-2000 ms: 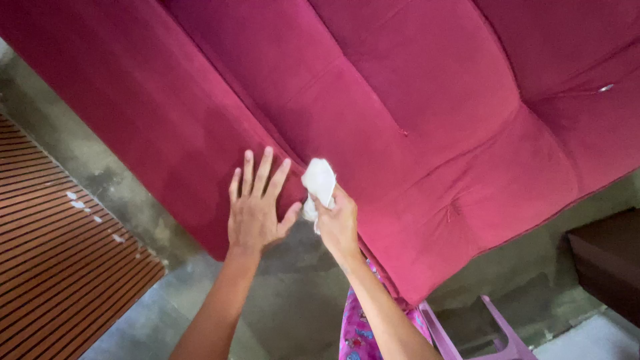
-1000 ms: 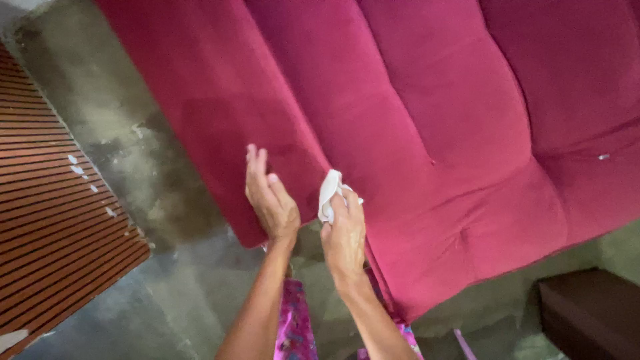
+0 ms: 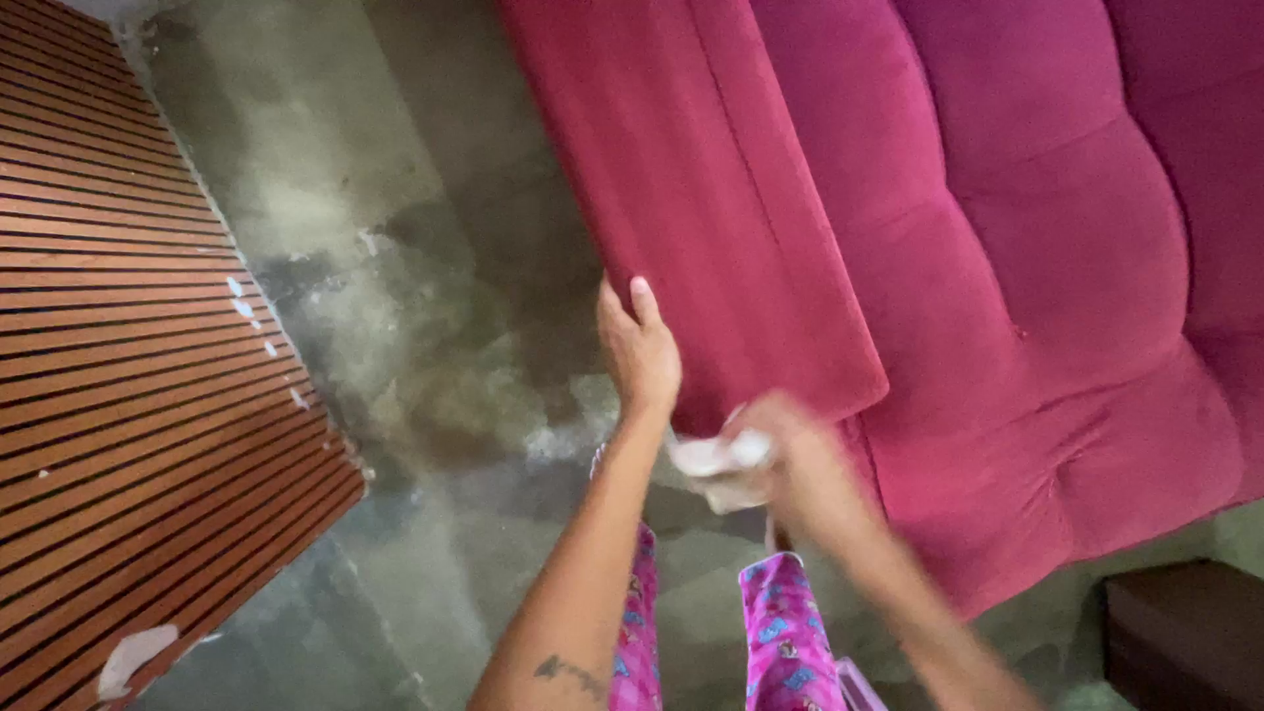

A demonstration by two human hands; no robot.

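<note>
A red upholstered sofa (image 3: 1066, 296) with tufted cushions fills the right side, its padded armrest (image 3: 701, 227) slanting down toward me. My left hand (image 3: 642, 351) rests against the armrest's outer left side near its front, thumb on the edge, with nothing seen in it. At the armrest's front end, my right hand (image 3: 780, 454) is blurred and grips a white cloth (image 3: 726, 459), which hangs partly below the fingers. Whether the cloth touches the fabric is hard to tell.
Slatted wood panelling (image 3: 148, 346) with pale chipped spots stands at the left. Between it and the sofa lies a stained concrete floor (image 3: 395, 296). A dark brown box-like piece (image 3: 1185, 632) is at the lower right, and part of a pink plastic item (image 3: 857, 686) shows beside my patterned trousers.
My left hand has gone from above the armrest to its outer side. The cloth in my right hand has moved from the armrest's inner edge to its front end. The view has shifted left.
</note>
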